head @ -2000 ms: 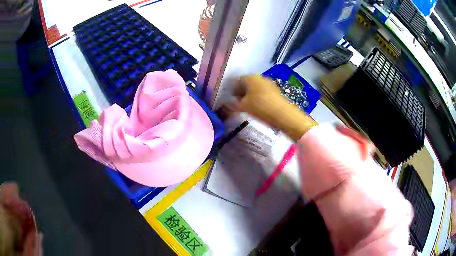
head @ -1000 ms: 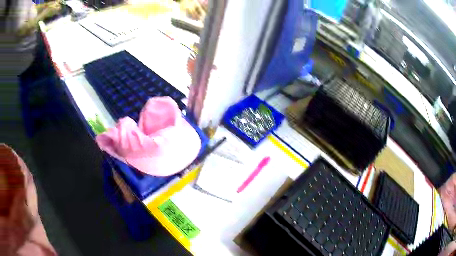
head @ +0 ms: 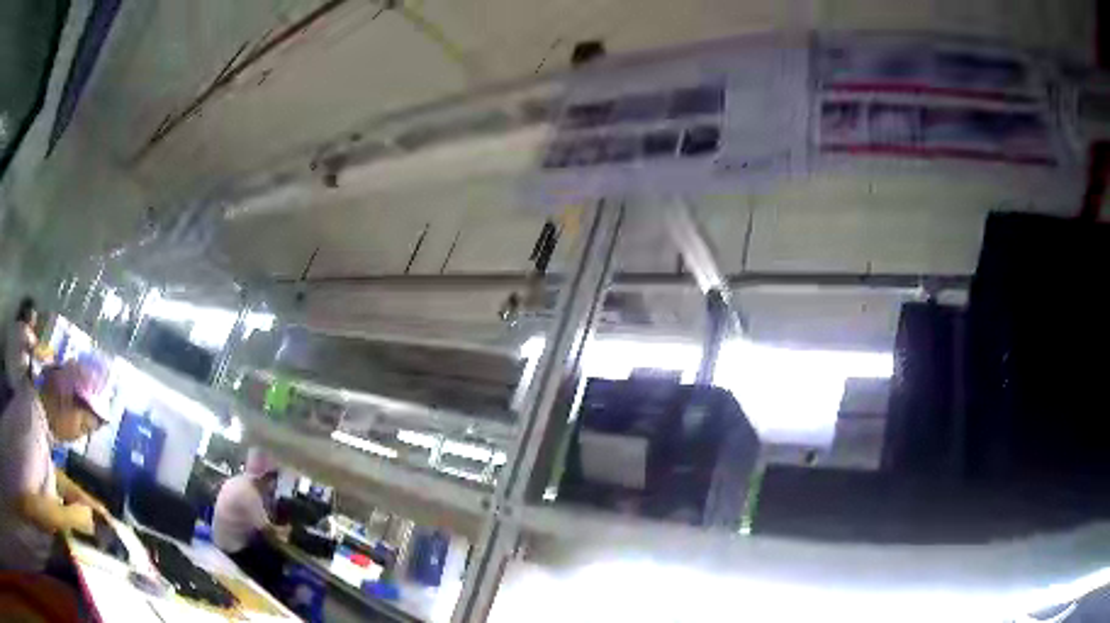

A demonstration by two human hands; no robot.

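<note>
Neither of my hands is in view. The view is blurred and tilted up. Nearest in front of me is a shelf frame with a pale upright post point(head: 536, 426). Dark boxes or bins point(head: 663, 444) stand on its shelf, and taller black stacked shapes point(head: 1035, 365) stand at the right; I cannot tell exactly what they are. Printed sheets point(head: 931, 116) hang along the top. The tray with small metal parts is out of view.
A person in a pink cap point(head: 49, 462) works at a white bench point(head: 122, 596) with a black tray point(head: 189, 572) at lower left. Another person point(head: 244, 511) sits beyond at a bench with blue bins. Bright lamps glow under the shelves.
The view has swung up from the bench to the shelves and ceiling. The pink cap on the bench, the parts tray, blue bin and papers have left the picture.
</note>
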